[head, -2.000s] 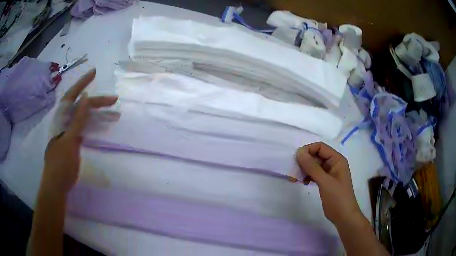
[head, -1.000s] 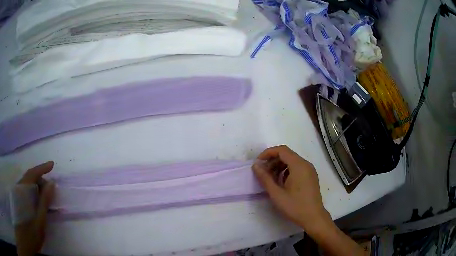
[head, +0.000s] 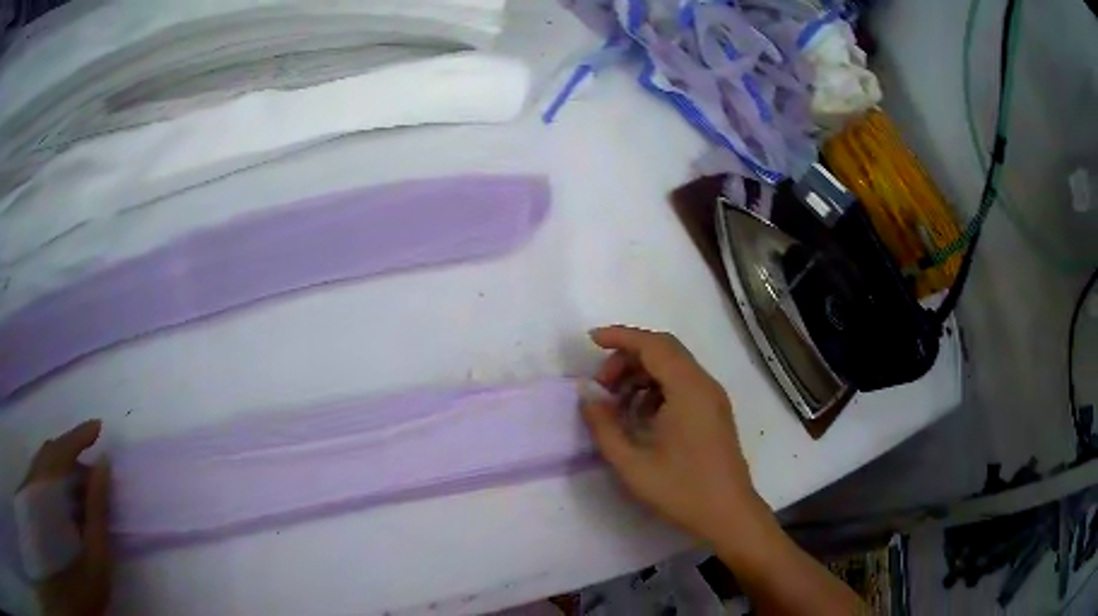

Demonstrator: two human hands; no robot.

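Observation:
A pale lilac strip point(head: 361, 451) lies along the near lilac stack point(head: 241, 527), whose darker edges show on both sides of it. My right hand point(head: 668, 433) is at the strip's right end, its thumb tip at the end and the index finger raised apart from the thumb. My left hand point(head: 63, 523), with a white patch on it, is at the left end near the picture's edge; its grip on the fabric is unclear. The far lilac stack point(head: 361, 241) lies beyond, with a rounded right end.
White strips point(head: 361, 106) and a large white stack point(head: 277, 30) lie farther away. Blue-edged lilac pieces point(head: 722, 78) are heaped at the upper right. An iron point(head: 831, 301) sits on a brown rest point(head: 698, 211) beside a yellow-orange block point(head: 897, 193). Cables hang at right.
The view has shifted to the right and towards the near edge since the first frame. The pale strip now lies flatter on the near stack. My right thumb and index finger have parted.

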